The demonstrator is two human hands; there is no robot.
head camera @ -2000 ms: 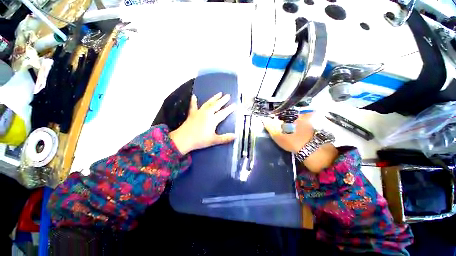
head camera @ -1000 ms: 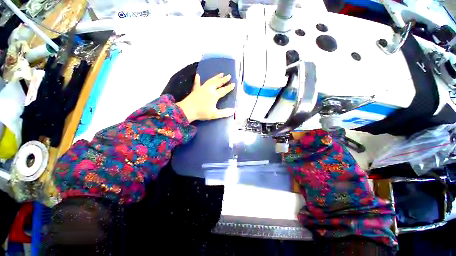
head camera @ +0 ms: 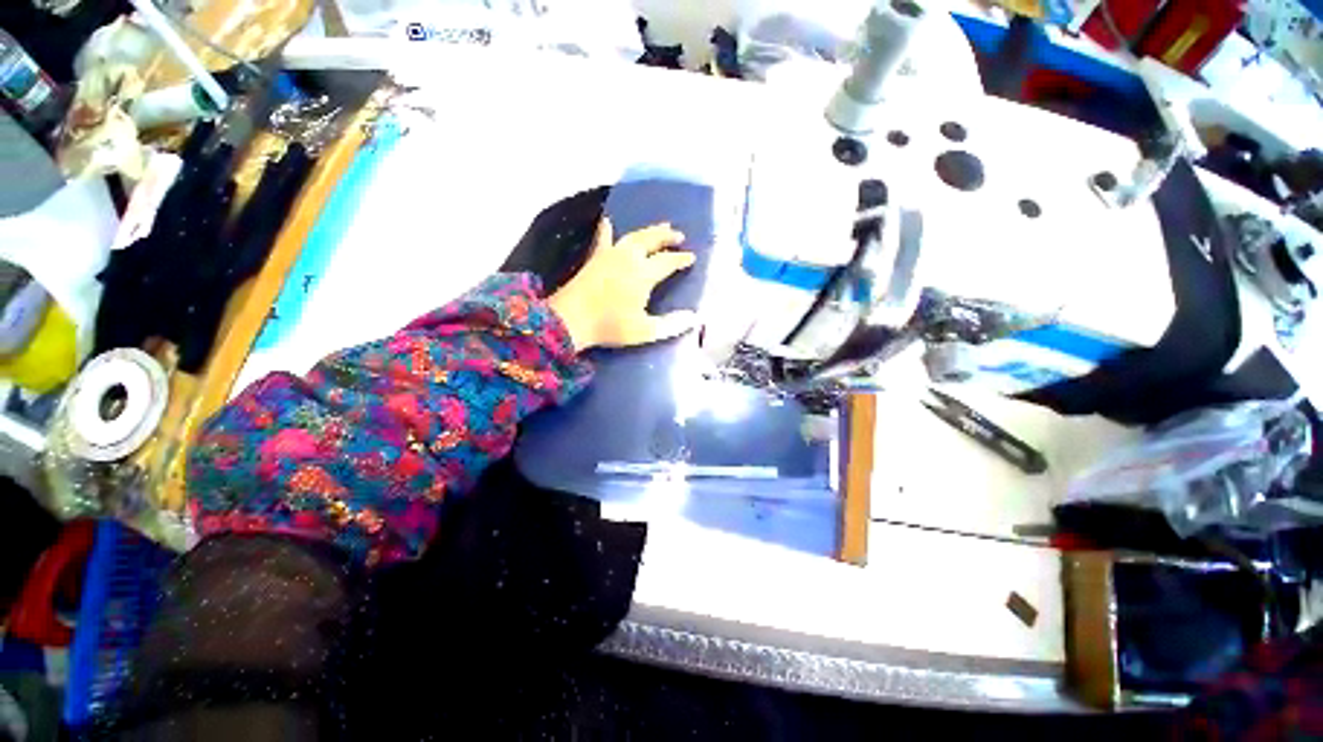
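The clear sewing template (head camera: 580,435) lies over black cloth on the white machine table and looks dark blue-grey. Its orange-brown edge bar (head camera: 856,478) is at its right side. My left hand (head camera: 624,290) lies flat on the template's upper left part, fingers spread, left of the needle area. The presser foot area (head camera: 755,365) of the white sewing machine (head camera: 813,218) is over the template; bright glare hides the stitching spot. Black speckled cloth (head camera: 566,565) hangs at the near side. My right hand is not in view; only a blurred bit of its sleeve (head camera: 1262,703) shows at the lower right corner.
Dark snips (head camera: 987,432) lie right of the needle area. A cardboard box (head camera: 1091,623) with black pieces is at the lower right, beside a clear plastic bag (head camera: 1204,464). A white tape roll (head camera: 116,406) and a blue basket (head camera: 102,623) are at the left.
My right hand has left the template and gone out of view to the lower right. The template has turned or slid away from the table's front edge. My left hand stays on it.
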